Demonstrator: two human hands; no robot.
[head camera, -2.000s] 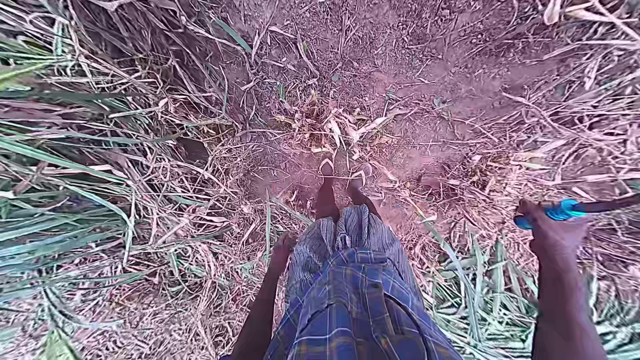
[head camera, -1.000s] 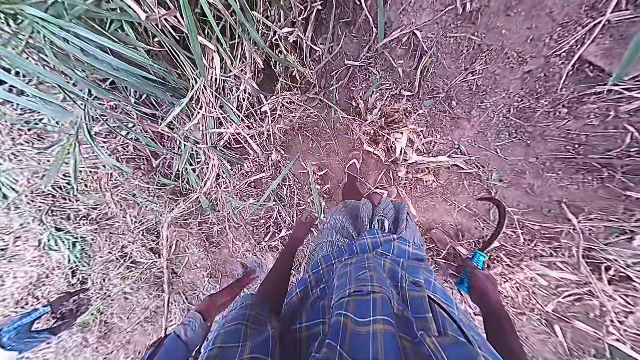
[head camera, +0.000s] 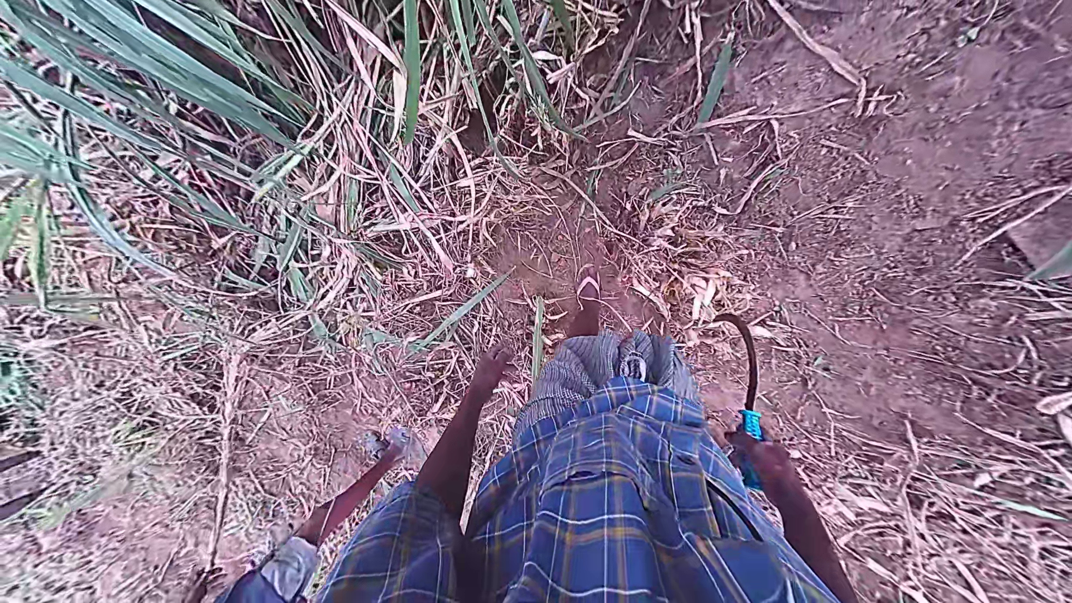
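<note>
My right hand (head camera: 758, 456) grips the turquoise handle of a sickle (head camera: 749, 368) at my right side. The sickle's dark curved blade points away from me, its tip bending left over the dry litter. My left hand (head camera: 492, 368) hangs beside my checked skirt cloth with nothing seen in it; its fingers look loosely bent, and it is near a green leaf blade (head camera: 538, 335) on the ground. I wear a blue plaid shirt (head camera: 603, 502). One sandalled foot (head camera: 589, 289) shows ahead; the other is hidden.
Long green grass leaves and dry stalks (head camera: 335, 109) stand at the upper left. Another person's forearm (head camera: 352, 498) and hand are close on my left. Bare reddish soil (head camera: 904, 167) lies to the right, with dry straw (head camera: 938, 519) at the lower right.
The view has turned and shifted. The sickle, earlier held out to the far right, is now close by my right side. The other person's arm has come into view at my left.
</note>
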